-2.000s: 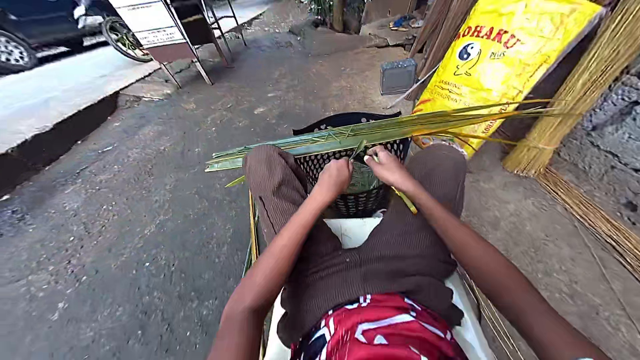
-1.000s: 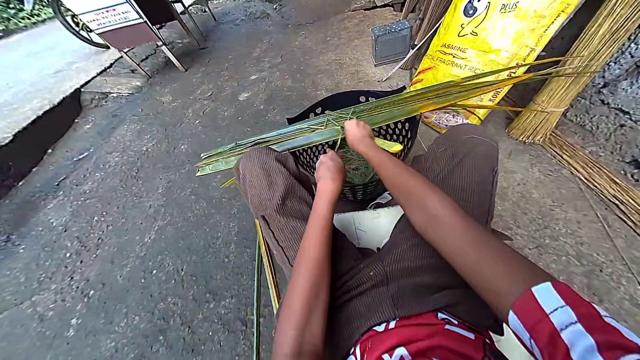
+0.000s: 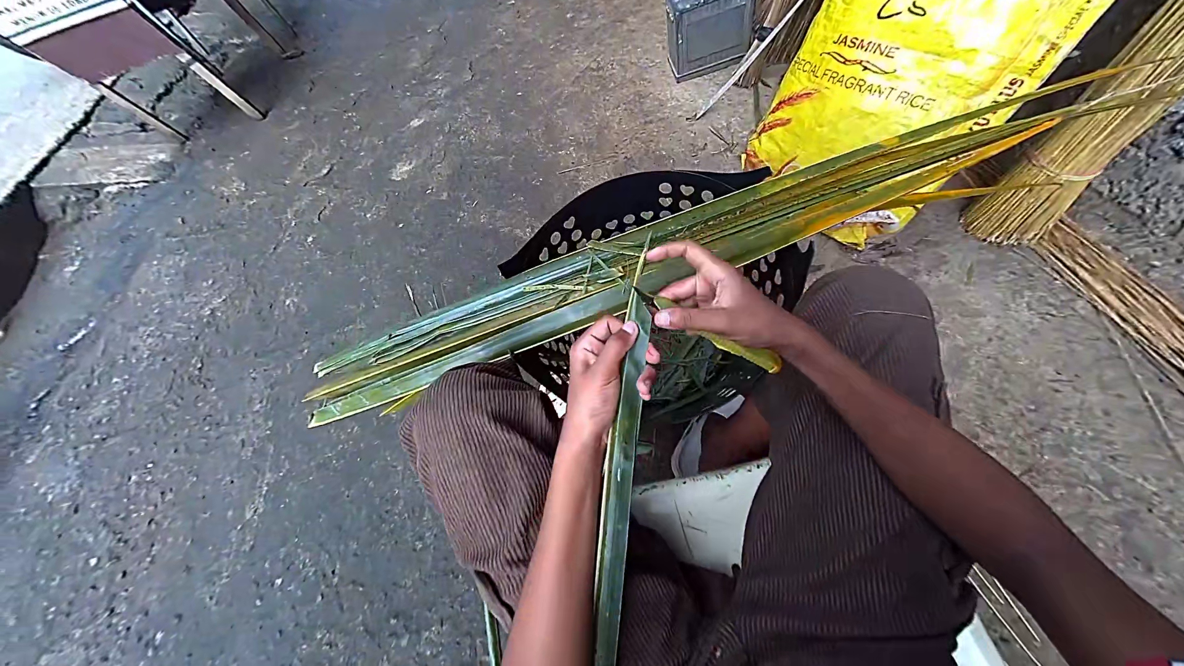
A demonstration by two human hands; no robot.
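Observation:
My left hand [image 3: 606, 370] grips a long green palm leaf strip [image 3: 618, 499] near its upper end; the strip runs down over my lap. My right hand [image 3: 708, 294] is at the strip's tip with its fingers curled and spread. A yellow-handled tool [image 3: 740, 351], perhaps a knife, lies under the right palm; its blade is mostly hidden. Behind both hands, a bundle of long palm leaves [image 3: 444, 347] rests across a black plastic basket [image 3: 592, 208] with perforated walls. Thin green shavings [image 3: 689, 375] fill the basket between my knees.
A yellow rice sack [image 3: 832, 120] stands beyond the basket at the right. Bundled thin sticks [image 3: 1045, 185] lean near a rough wall, with more sticks on the ground. A grey metal container [image 3: 708, 37] stands at the top. A sign frame [image 3: 222, 88] stands at upper left.
The hands, apart one second ago, are now close together over the basket's near side. A long leaf strip now hangs from my left hand over my lap. The view has moved closer.

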